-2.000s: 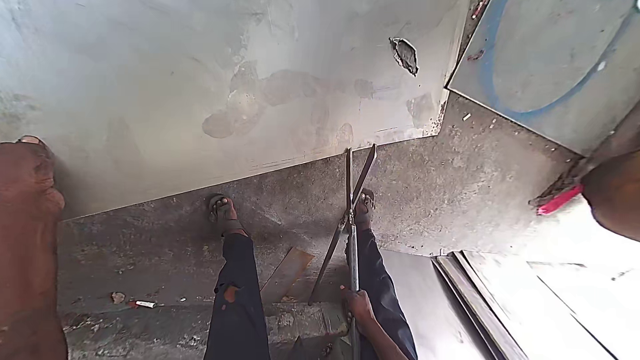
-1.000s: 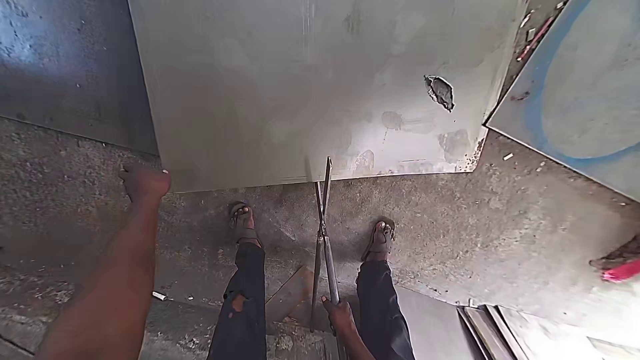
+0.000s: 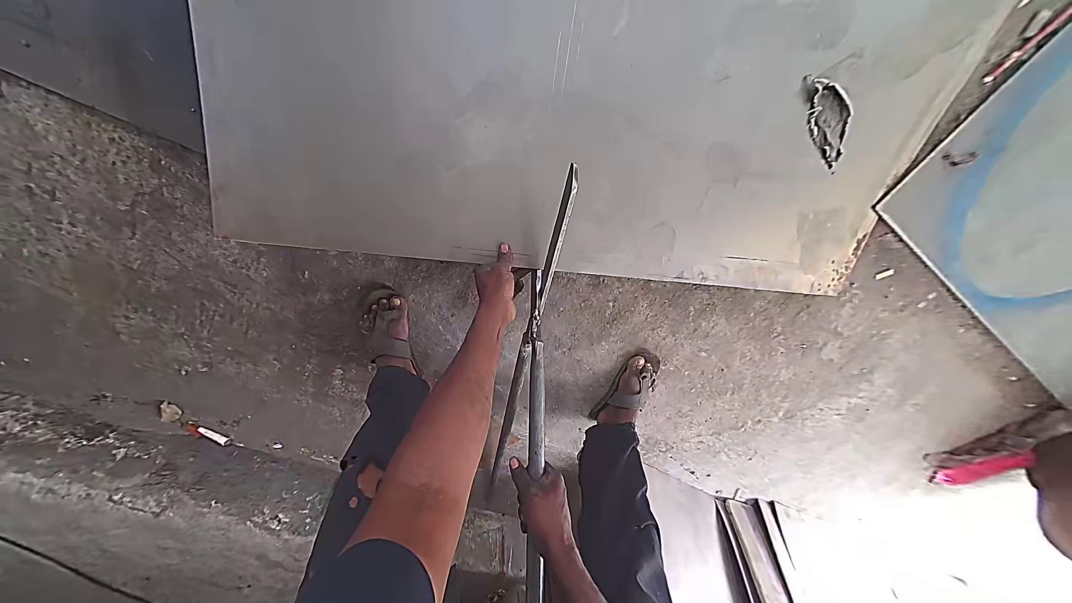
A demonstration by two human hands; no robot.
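Note:
A large metal sheet point(image 3: 419, 151) with a ragged hole lies ahead of my feet. My left hand point(image 3: 498, 285) is at its near edge, the extended index finger on the sheet, the other fingers curled by the edge. Just right of it are long-handled metal shears point(image 3: 536, 335), blades apart. One blade reaches over the sheet's top face; the other ends near the edge, partly hidden by my left hand. Lower down, my right hand point(image 3: 544, 502) grips one tubular handle. The second handle slants down to the left, with no hand seen on it.
A darker sheet point(image 3: 100, 67) lies at the upper left, and a panel with a blue curve point(image 3: 971, 218) at the right. Metal strips point(image 3: 754, 544) lie at the lower right. Another person's hand point(image 3: 1055, 486) is near a pink object point(image 3: 984, 467). Small litter point(image 3: 209, 434) lies at the left.
My left hand has moved right, from near the sheet's left corner to beside the shears. The shears' blades now reach the sheet's edge. The view has shifted.

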